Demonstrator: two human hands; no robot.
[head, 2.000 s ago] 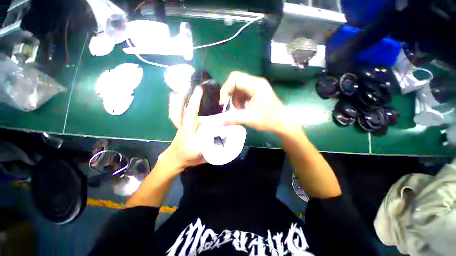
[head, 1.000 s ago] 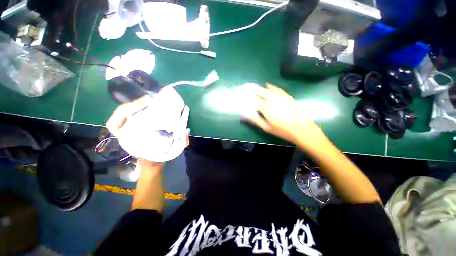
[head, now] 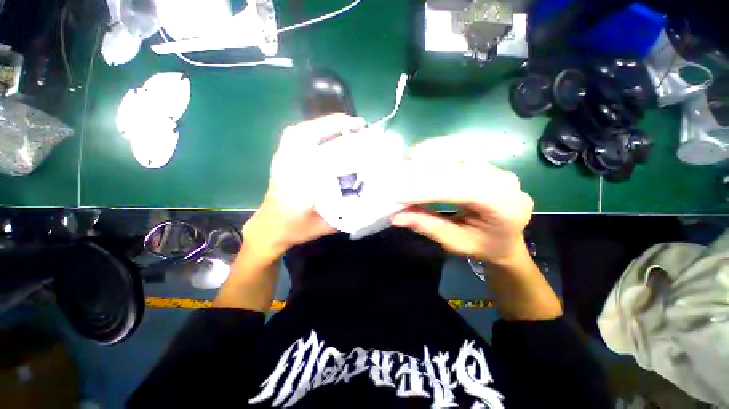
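Note:
A white camera housing (head: 364,209) is held above the bench's near edge, a small dark opening facing up. My left hand (head: 292,180) is closed around its left side. My right hand (head: 472,208) is at its right side, fingers and thumb pinched together; glare hides whether they hold the housing or a small part. A thin white cable (head: 399,94) with a white end sticks out behind the housing. A black rounded piece (head: 326,92) shows just beyond my left hand; whether it joins the housing is hidden.
White round plates (head: 152,120) overlap at left. White camera bodies (head: 216,28) lie at the far left. A metal mechanism (head: 484,28) stands at the far side. Black ring parts (head: 599,120) are piled at right, beside white parts (head: 703,132) and a blue bin (head: 627,32). A clear bag (head: 30,136) lies at left.
My left hand has brought the housing from the left to the middle and turned its small opening up. My right hand has come from the bench to the housing's right side.

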